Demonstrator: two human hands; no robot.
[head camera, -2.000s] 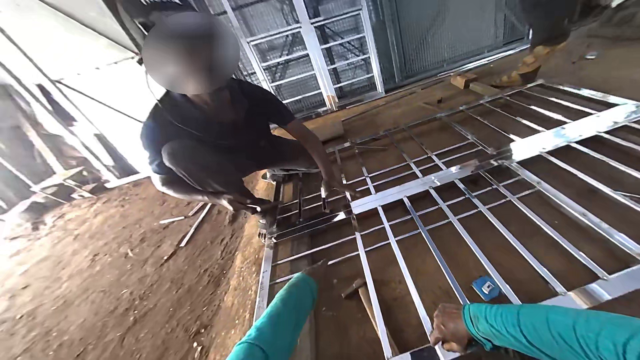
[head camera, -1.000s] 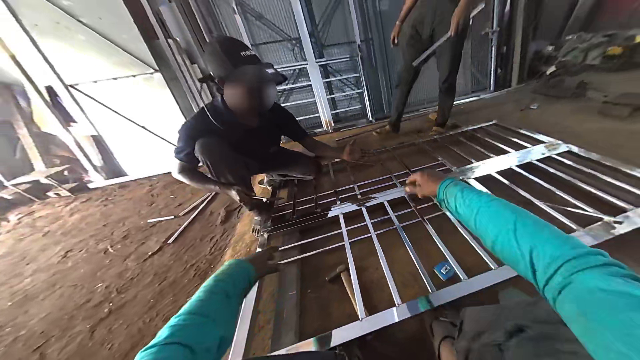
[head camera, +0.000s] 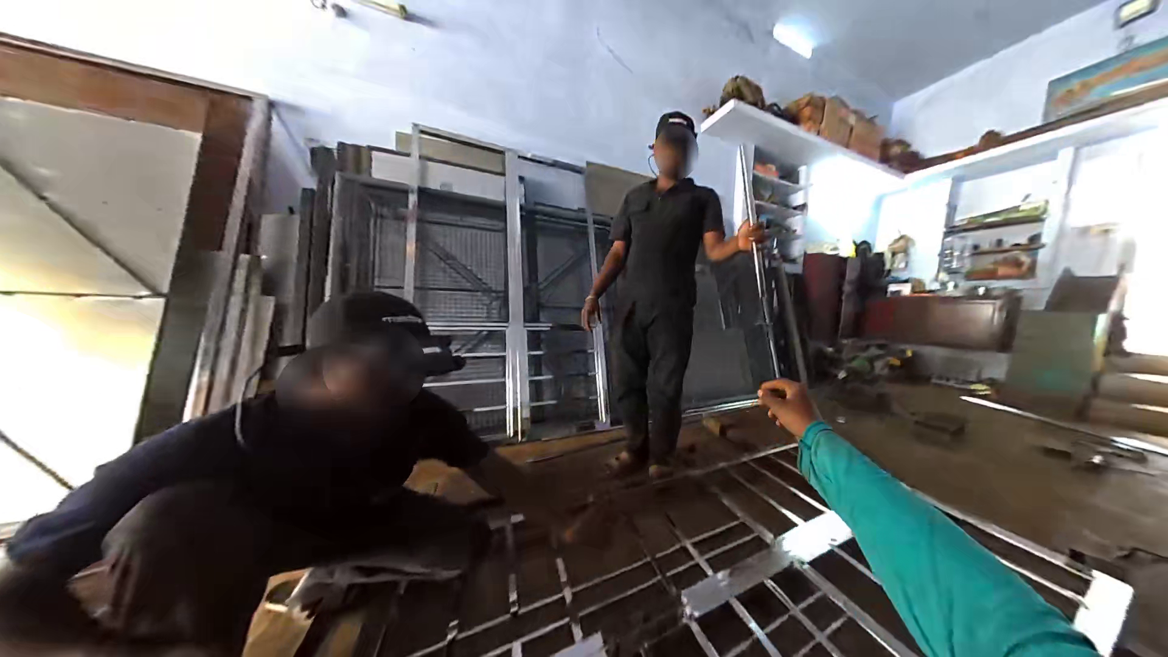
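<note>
My right hand (head camera: 787, 406), in a teal sleeve, is stretched out at right of centre with its fingers curled. The lower part of a long metal bar (head camera: 759, 274) meets my fingertips in the picture; whether I touch it cannot be told. A standing co-worker (head camera: 666, 274) holds that bar upright higher up. Below my arm lies a welded metal grille frame (head camera: 730, 584) with thin crossing bars and a wider flat strip. My left hand is out of view.
A crouching co-worker (head camera: 365, 438) leans over the grille's left side. Metal frames (head camera: 516, 301) lean against the back wall. A long metal strip (head camera: 1049, 420) lies on the floor at right, near tools and scraps. A loaded shelf (head camera: 803, 137) hangs above.
The view has swung up toward the room. My left hand, over the grille's left side before, has gone out of view. The standing co-worker's bar, slanted one second ago, is now upright.
</note>
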